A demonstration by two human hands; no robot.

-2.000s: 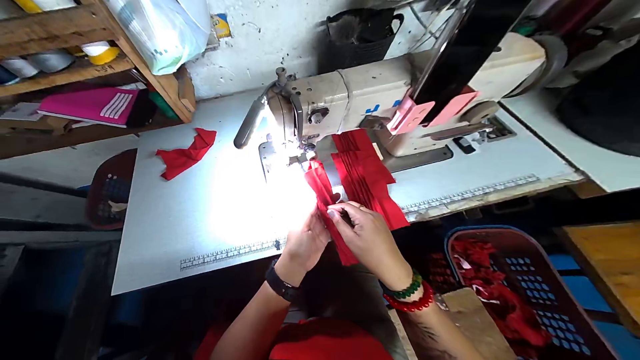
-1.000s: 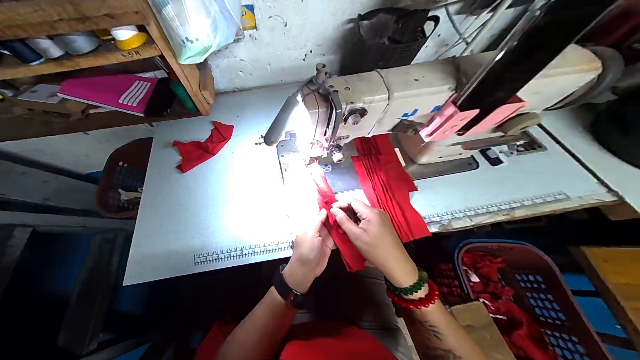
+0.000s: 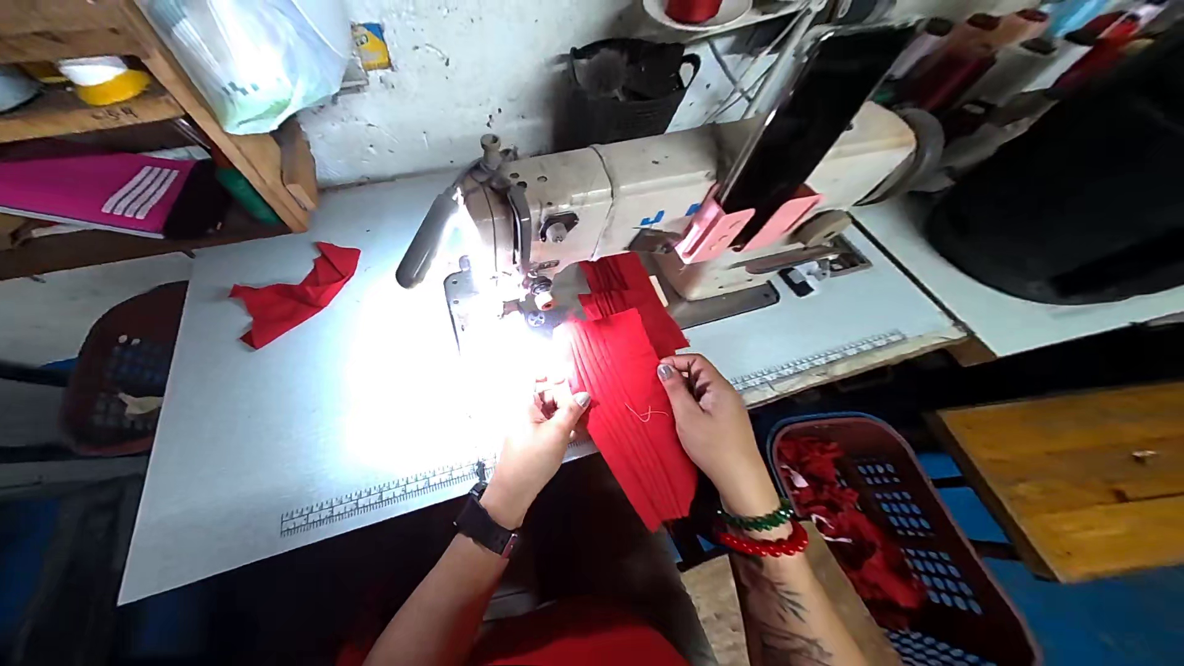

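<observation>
A red pleated fabric piece (image 3: pixel 634 416) lies spread between my two hands, its lower end hanging past the table's front edge, a loose thread on it. My left hand (image 3: pixel 541 435) pinches its left edge, close to the bright lamp glare. My right hand (image 3: pixel 708 416) holds the right edge between thumb and fingers. Behind it, more red pleated fabric (image 3: pixel 638 296) lies under the arm of the sewing machine (image 3: pixel 592 203). Glare hides the needle area in part. A red fabric scrap (image 3: pixel 301 296) rests on the left of the white tabletop (image 3: pixel 231 444).
Printed rulers (image 3: pixel 379 499) run along the table's front edge. A phone (image 3: pixel 805 120) stands in a pink holder (image 3: pixel 740 227) on the machine. A plastic basket (image 3: pixel 962 527) with red cloth sits at lower right, beside a wooden surface (image 3: pixel 1073 472). Shelves (image 3: pixel 222 139) stand at upper left.
The hands, close together on the bunched red fabric before, have moved apart, and the pleated piece is now spread flat between them. The view has shifted somewhat.
</observation>
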